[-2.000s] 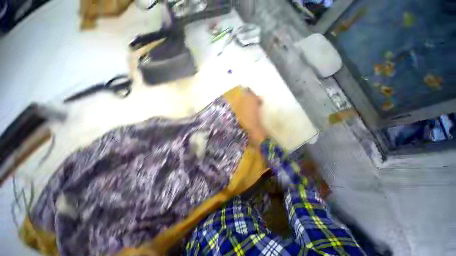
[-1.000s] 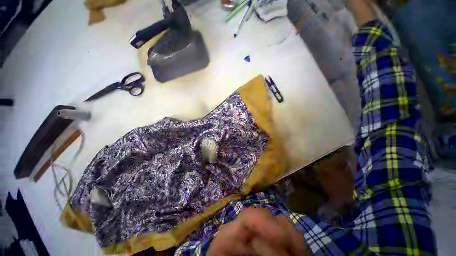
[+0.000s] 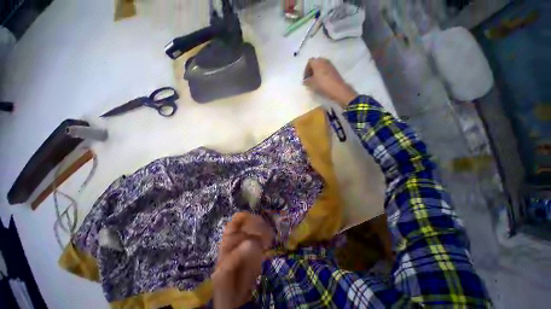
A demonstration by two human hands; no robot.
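Observation:
The garment piece with purple, white and dark patterned lining (image 3: 175, 211) lies spread on the table, with mustard-gold bands (image 3: 317, 145) along its right and lower edges. Two pale patches show on it. My left hand (image 3: 241, 253) is over its lower right part, blurred; I cannot tell whether it holds anything. My right hand (image 3: 323, 79) is low at the table, right of the iron, fingers bent together. Its fingertips cover the chalk's spot, and what they hold is hidden. The dark thread snips (image 3: 336, 125) lie beside the gold corner.
White table (image 3: 139, 54); iron (image 3: 223, 69) at the back; shears (image 3: 142, 104) left of it. Thick dark bar (image 3: 42, 160), brown strip (image 3: 63, 180) and pale cord (image 3: 58, 208) lie at left. Pens (image 3: 305, 35) and a crumpled pale item (image 3: 343, 23) lie at the back right.
My right hand has come from beyond the table's right side onto the table near the blue chalk, now out of sight. My left hand has moved up and left over the lining.

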